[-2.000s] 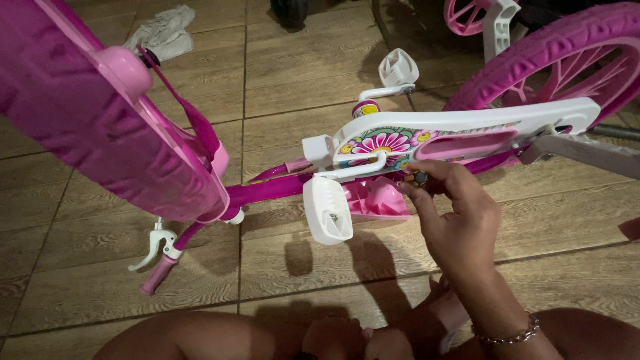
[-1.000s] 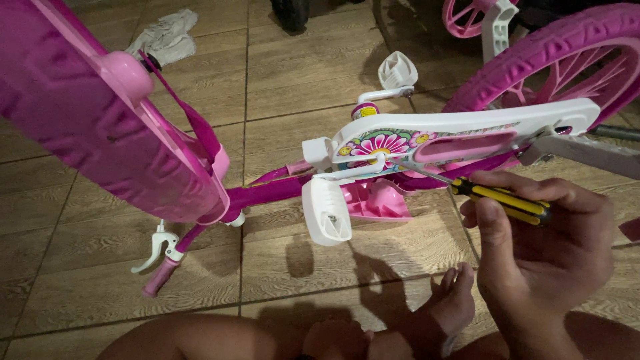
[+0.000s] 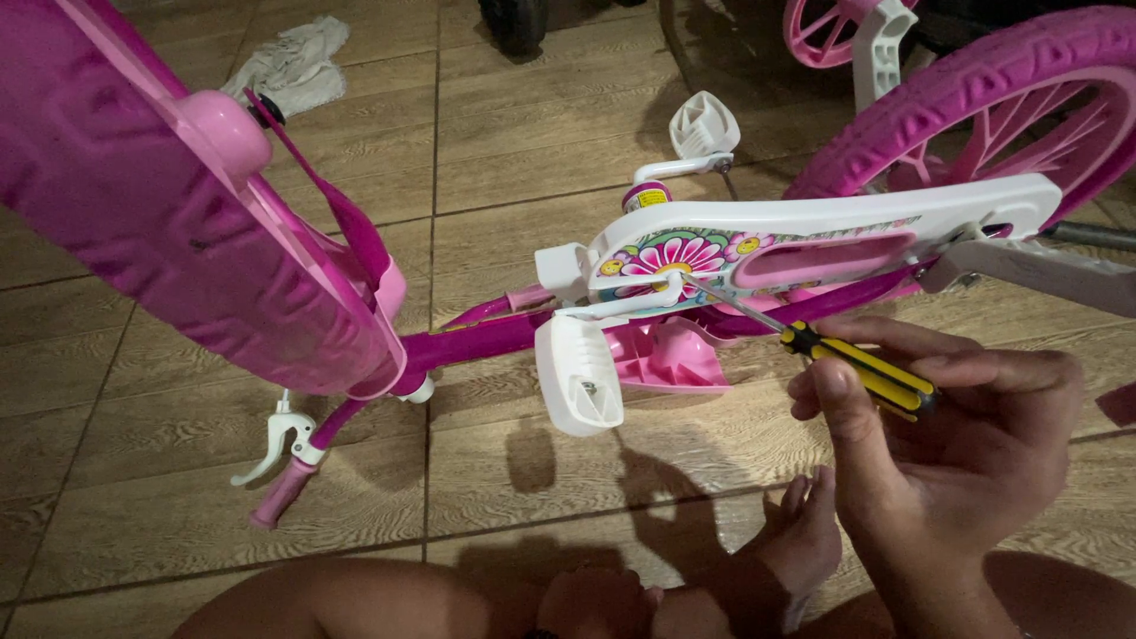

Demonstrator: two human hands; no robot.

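My right hand (image 3: 941, 444) holds a screwdriver (image 3: 874, 377) by its yellow and black handle, between thumb and fingers. Its thin metal shaft points up and left. The tip is at or near the inner end of the white crank arm (image 3: 621, 306), over the flower print on the white chain guard (image 3: 834, 213); exact contact cannot be told. The guard belongs to a pink child's bicycle with a magenta frame (image 3: 479, 342). A white pedal (image 3: 581, 377) sits on the near crank, and another white pedal (image 3: 703, 126) is beyond the guard. My left hand is not in view.
A large magenta wheel (image 3: 160, 204) fills the upper left; another wheel (image 3: 967, 98) is at right. The handlebar grip (image 3: 282, 493) and white brake lever (image 3: 275, 448) are low left. A white cloth (image 3: 297, 67) lies on the tiled floor. A bare foot (image 3: 799, 532) is near my hand.
My right hand was at the chain guard two seconds ago with a small object in its fingers. It moved right and down, and has held the screwdriver since one second ago.
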